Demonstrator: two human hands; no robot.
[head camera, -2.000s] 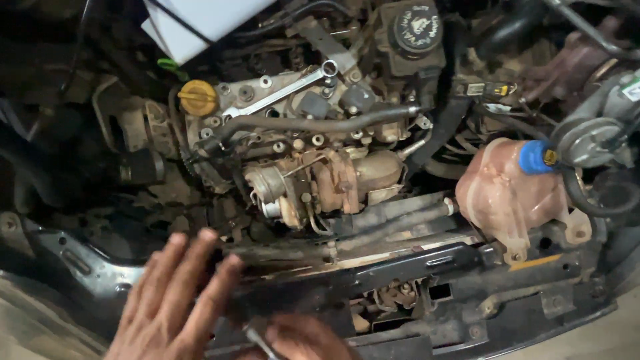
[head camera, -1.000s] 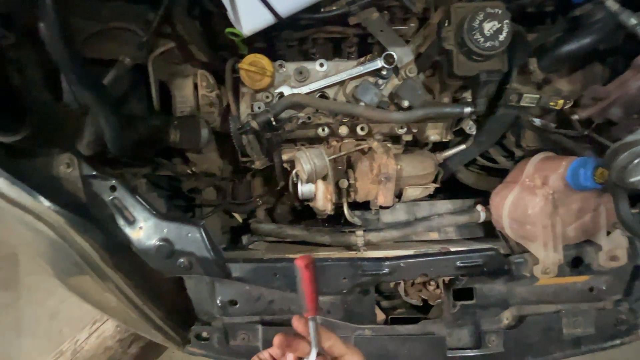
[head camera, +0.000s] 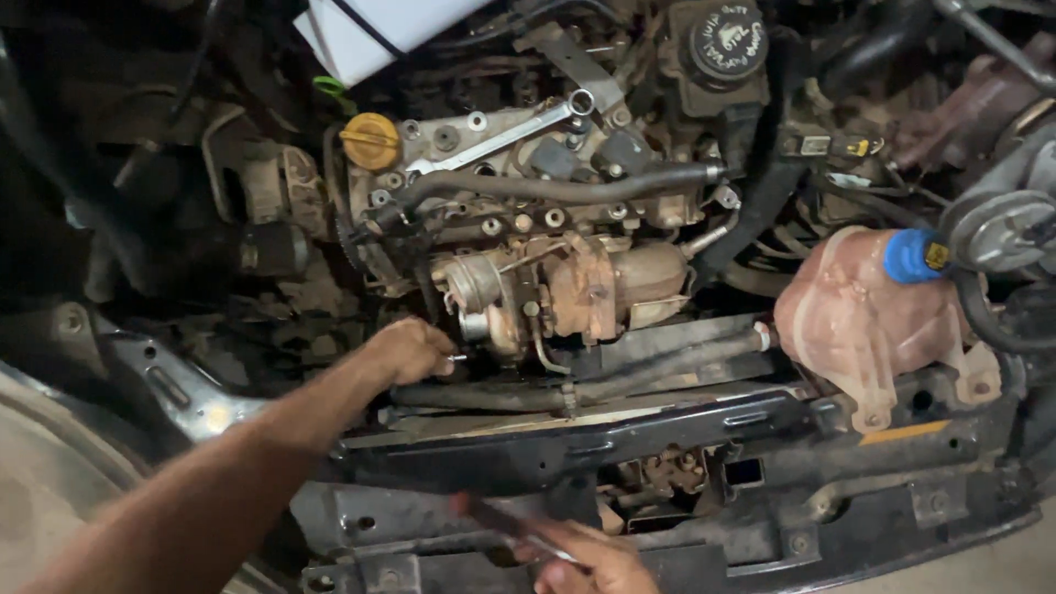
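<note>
My left hand (head camera: 410, 351) reaches into the engine bay just left of the turbocharger (head camera: 577, 289), its fingers closed on a small shiny metal piece (head camera: 456, 358) that I cannot identify. Lower down, over the front crossmember, my right hand (head camera: 598, 563) grips a red-handled screwdriver (head camera: 503, 521), blurred, its handle pointing up and left and its metal shank in the fingers. A combination wrench (head camera: 503, 140) lies slantwise on top of the engine, between the yellow oil filler cap (head camera: 370, 141) and a metal bracket. A black hose (head camera: 561, 188) runs below it.
A pinkish coolant tank (head camera: 866, 322) with a blue cap (head camera: 914, 255) stands at right. White sheets (head camera: 396, 29) lie at the top behind the engine. The black front crossmember (head camera: 536, 462) spans the near side. A capped reservoir (head camera: 728, 45) bearing writing sits at upper right.
My left hand has come back into view and moved in beside the turbocharger. The screwdriver's handle, upright a second ago, now tilts left in my right hand.
</note>
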